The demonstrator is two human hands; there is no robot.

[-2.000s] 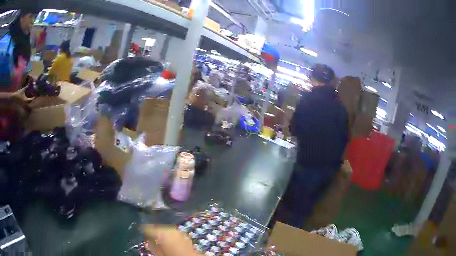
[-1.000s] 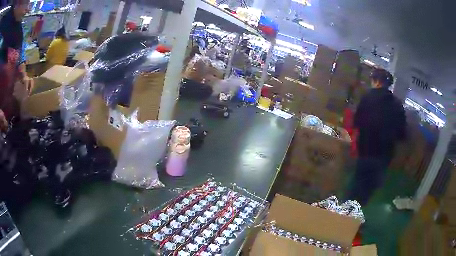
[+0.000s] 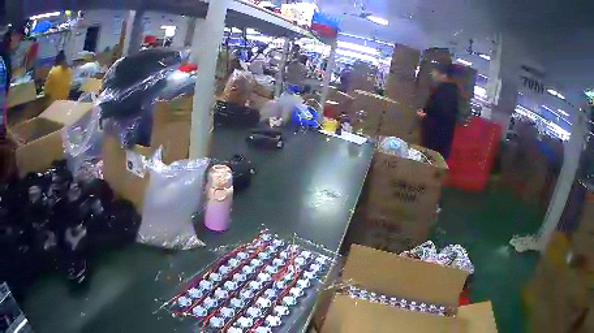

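Small white-topped motor units (image 3: 242, 286) lie in slanting rows in a clear tray at the near edge of the dark green bench. Red and dark wires run between the rows. An open carton (image 3: 404, 279) to the right of the tray holds a row of similar units. Neither my left hand nor my right hand is in the picture.
Pink-lilac bottle (image 3: 218, 201) and clear plastic bag (image 3: 170, 205) stand behind the tray, beside a white post (image 3: 207, 84). Black parts (image 3: 62, 214) are heaped at left. A tall carton (image 3: 402, 195) stands right of the bench. A person (image 3: 441, 110) stands beyond it.
A hand seen over the tray two seconds ago has gone from view. The person in dark clothes has moved farther off. The camera view has shifted slightly.
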